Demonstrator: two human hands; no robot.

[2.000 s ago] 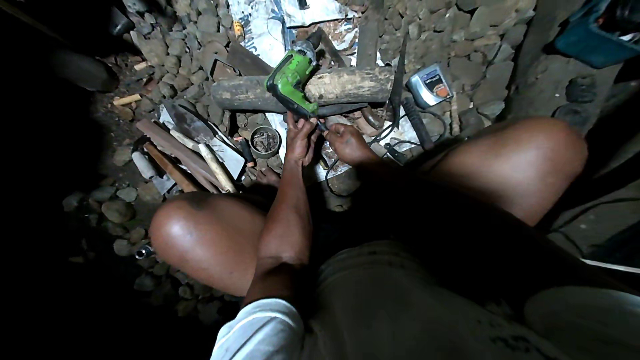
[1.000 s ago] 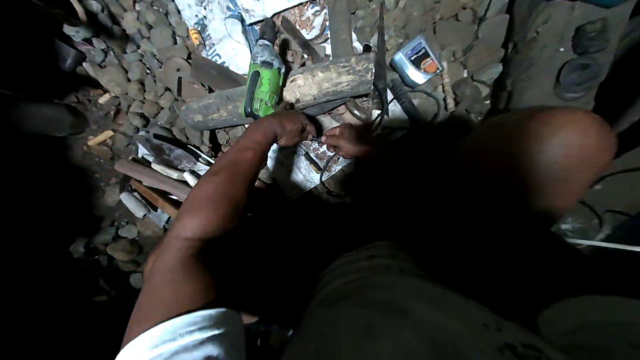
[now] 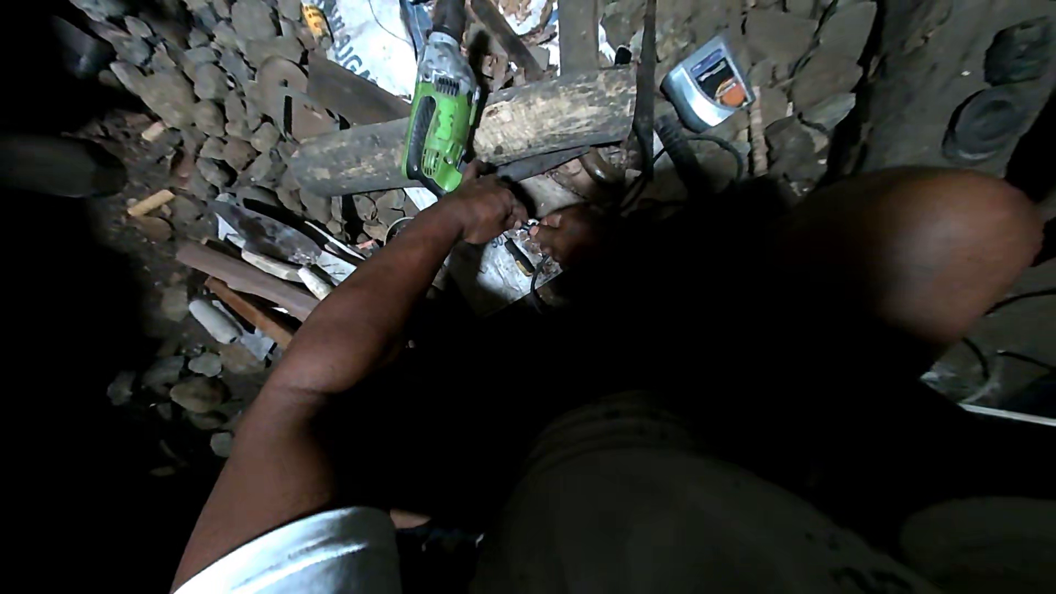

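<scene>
A green power tool with a grey metal front (image 3: 443,120) lies across a rough wooden log (image 3: 557,120), its lower end beside my left hand (image 3: 488,208). The fingers of my left hand are curled close to my right hand (image 3: 568,233), with something small and pale between the two. Which hand grips it is too dark and small to tell. Below them, a small dark and yellowish piece (image 3: 519,256) rests on a whitish sheet (image 3: 487,276). A dark cord (image 3: 536,285) curves down beside my right hand, which is partly in shadow.
To the left, wooden-handled tools and sticks (image 3: 247,276) lie on stones (image 3: 198,394). A silver-grey plastic bottle with a label (image 3: 708,84) is at the upper right, near a dark upright metal bar (image 3: 646,91). My bent knee (image 3: 949,247) is at the right.
The green tool, tilted over the log beside my hands two seconds ago, now rests with its front pointing away. My left hand has stayed close to my right hand. The view has shifted.
</scene>
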